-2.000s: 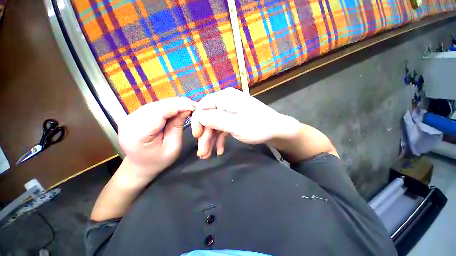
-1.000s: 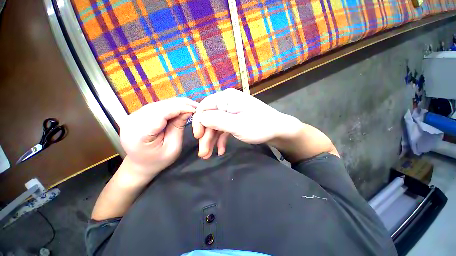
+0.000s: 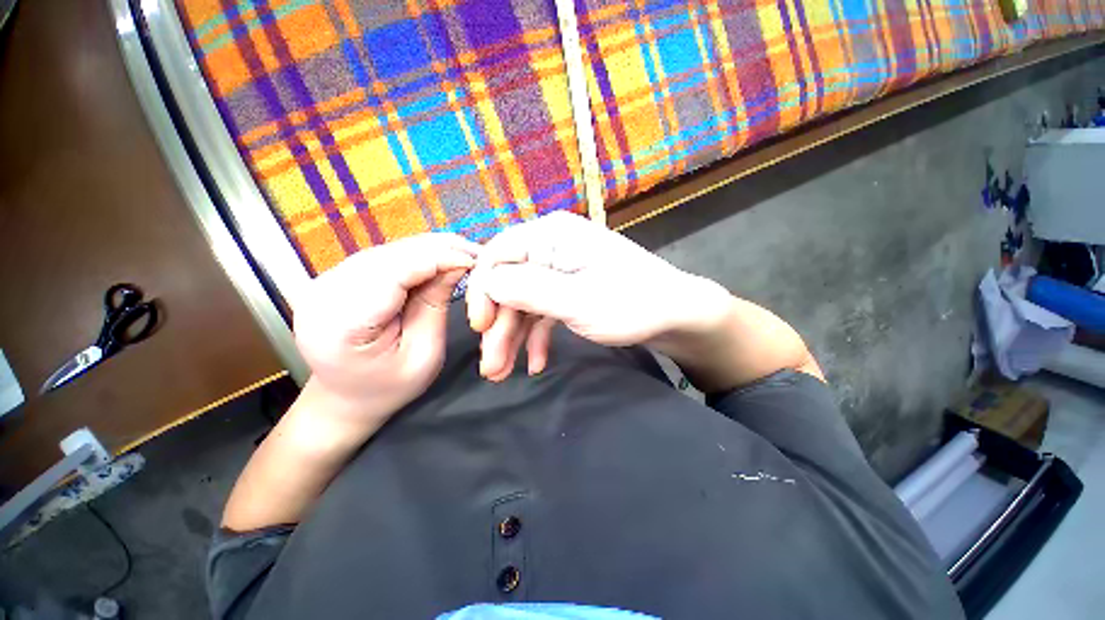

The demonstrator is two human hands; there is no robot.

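Observation:
My left hand [image 3: 370,321] and my right hand [image 3: 582,285] are bare and held together in front of my body, fingertips meeting. Anything pinched between the fingertips is too small to tell. Plaid fabric [image 3: 424,121] in orange, purple, yellow and turquoise lies on the table beyond my hands. A pale yardstick [image 3: 579,109] lies across the fabric, its near end close behind my right hand. A silver metal rail [image 3: 200,170] with a dark groove runs along the fabric's left edge.
Fabric shears [image 3: 107,336] with black handles lie on the brown tabletop [image 3: 85,194] at left. A small yellowish object [image 3: 1009,10] sits at the far right of the fabric. Grey floor [image 3: 824,254], a cardboard box [image 3: 1000,412] and a black-framed tray with white rolls [image 3: 1018,521] are at right.

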